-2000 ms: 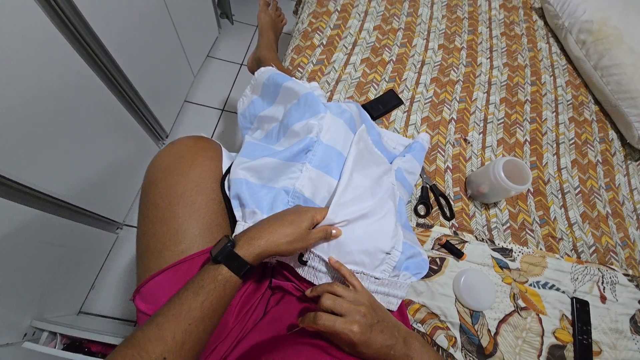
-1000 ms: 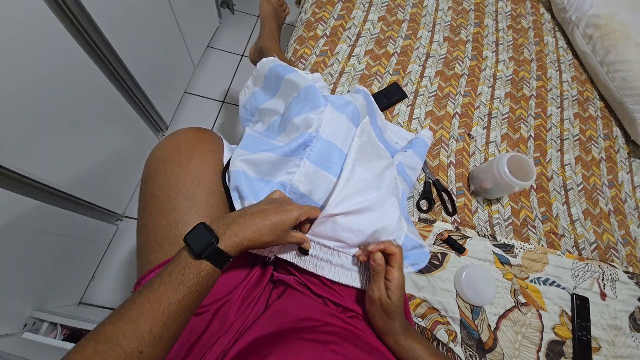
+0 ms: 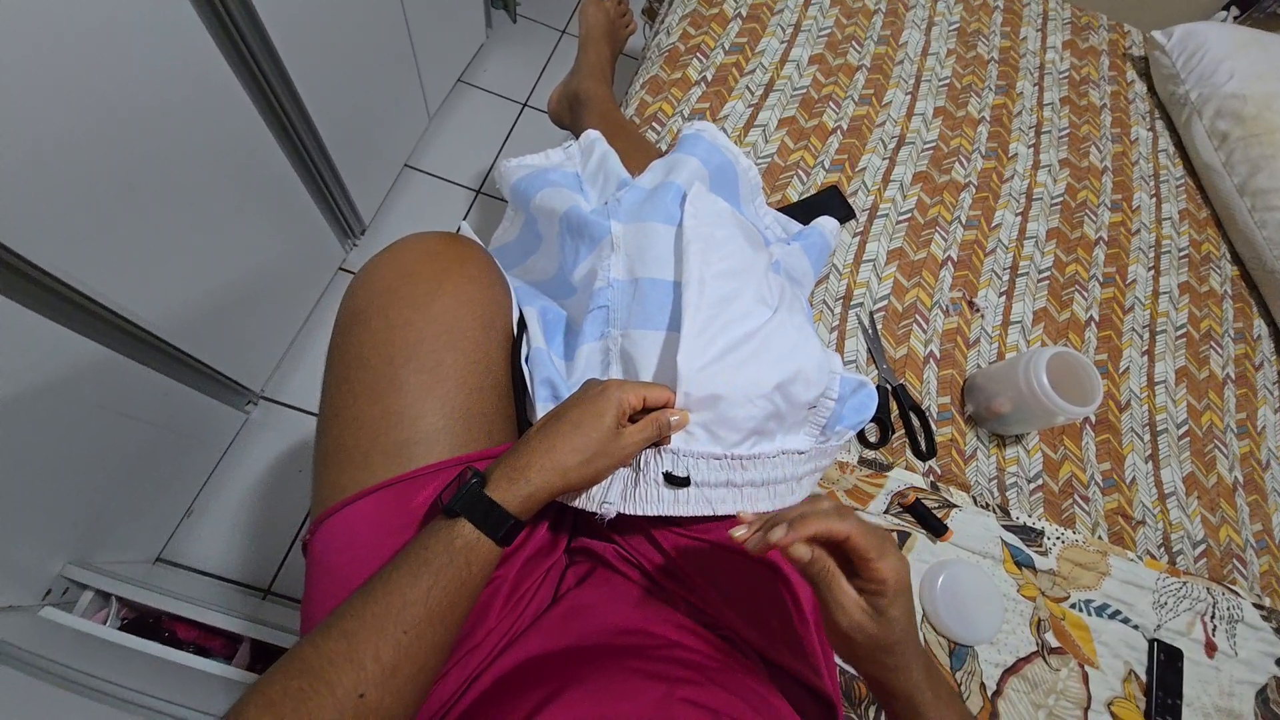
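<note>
Light blue and white striped shorts point(image 3: 645, 270), apparently inside out, lie across my lap, with a white pocket lining point(image 3: 745, 340) on top. My left hand point(image 3: 610, 430) pinches the cloth at the lining's lower left edge, just above the gathered elastic waistband point(image 3: 745, 482). A short black piece point(image 3: 677, 479) shows at the waistband. My right hand point(image 3: 830, 560) is raised just below the waistband's right end, fingers bent; whether a fine thread or needle is between them cannot be told.
On the patterned bed cover lie black-handled scissors point(image 3: 900, 400), an open translucent jar point(image 3: 1035, 390), a black thread spool point(image 3: 925, 516), a round white lid point(image 3: 962, 601), a black remote control point(image 3: 1163, 680) and a dark flat object point(image 3: 820, 205). A pillow point(image 3: 1225, 130) is at the right. An open drawer point(image 3: 150, 640) is lower left.
My right hand has come away from the waistband, which it touched a second ago. My left hand now pinches the lining's edge, and the shorts are spread differently, with the black piece in sight.
</note>
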